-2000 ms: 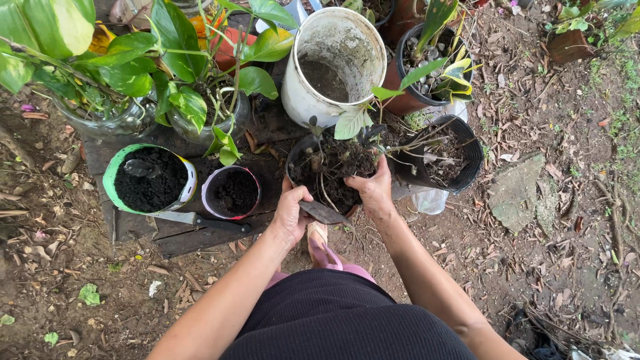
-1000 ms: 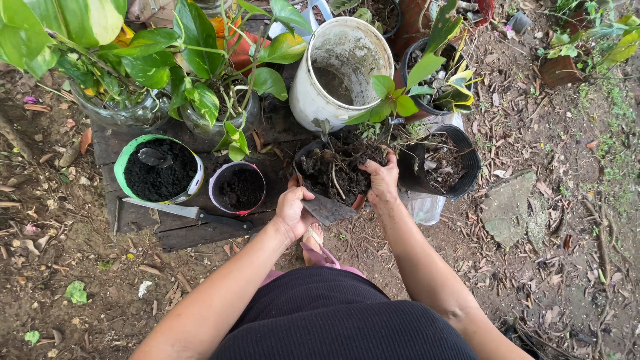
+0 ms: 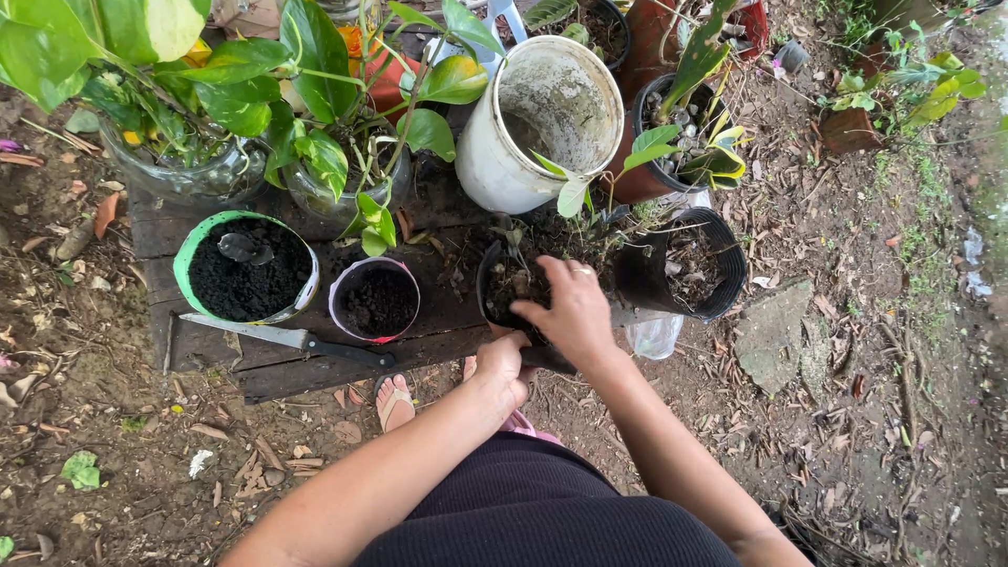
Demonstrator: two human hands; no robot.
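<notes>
A dark plant pot (image 3: 490, 272) with soil and a rooted plant (image 3: 521, 280) stands at the table's front edge. My left hand (image 3: 504, 364) grips the near rim of this pot, with part of a dark flat piece (image 3: 549, 359) showing beside it. Over the pot's soil, my right hand (image 3: 568, 309) is spread, fingertips at the plant and its roots; whether it pinches anything is not clear. A leafy stem (image 3: 610, 189) rises behind the hand. Just right is a black plastic pot (image 3: 728, 272) of dry leaves and soil.
On the wooden table (image 3: 276, 364) lie a knife (image 3: 299, 339), a green-rimmed pot (image 3: 189, 264) and a smaller pink-rimmed pot (image 3: 337, 303), both holding dark soil. A white bucket (image 3: 496, 157) stands behind my hands. Glass jars (image 3: 209, 177) with leafy plants are back left, a brown pot (image 3: 630, 183) back right.
My right hand has moved from the right side of the root clump to above the pot. The clump, earlier between both hands, sits lower, and the flat dark piece by my left hand shows less.
</notes>
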